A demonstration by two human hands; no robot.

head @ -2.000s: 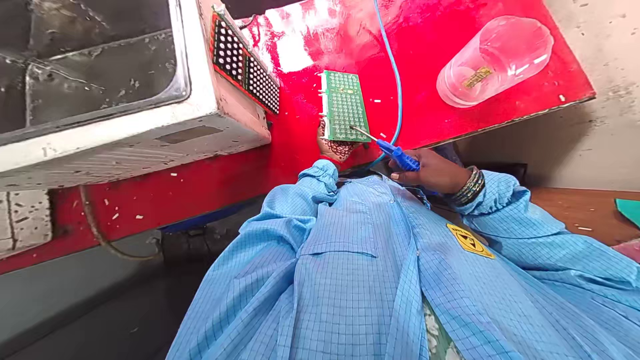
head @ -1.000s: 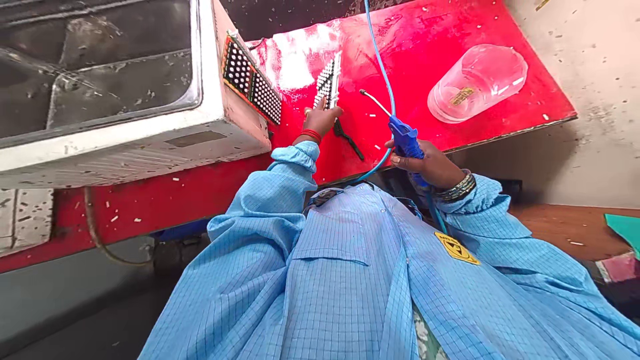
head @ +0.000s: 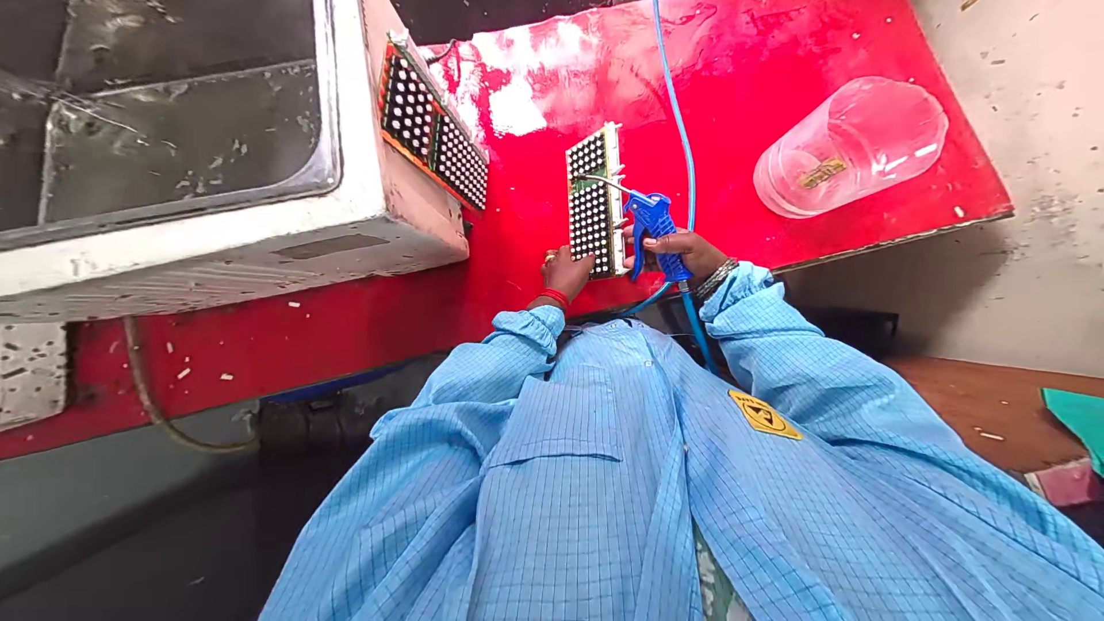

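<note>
My left hand (head: 567, 272) grips the lower end of a circuit board panel (head: 590, 216), whose face shows rows of round white-topped parts on black. My right hand (head: 681, 252) holds a blue air blow gun (head: 657, 233) with a thin bent metal nozzle. The nozzle's tip lies over the upper part of the panel's face. From the gun's base runs a blue hose (head: 695, 332). Another panel of the same kind (head: 434, 128) leans against the side of a white-framed machine to the left.
A clear plastic tub (head: 849, 147) lies on its side on the red tabletop (head: 733, 103), at the right. The white-framed machine (head: 405, 216) fills the upper left. Small white scraps are scattered about. The blue hose crosses the table behind the gun.
Two seconds ago the panel showed its green side; now its dotted face shows. My right hand has brought the blow gun's nozzle back over the panel, after holding it apart one second ago.
</note>
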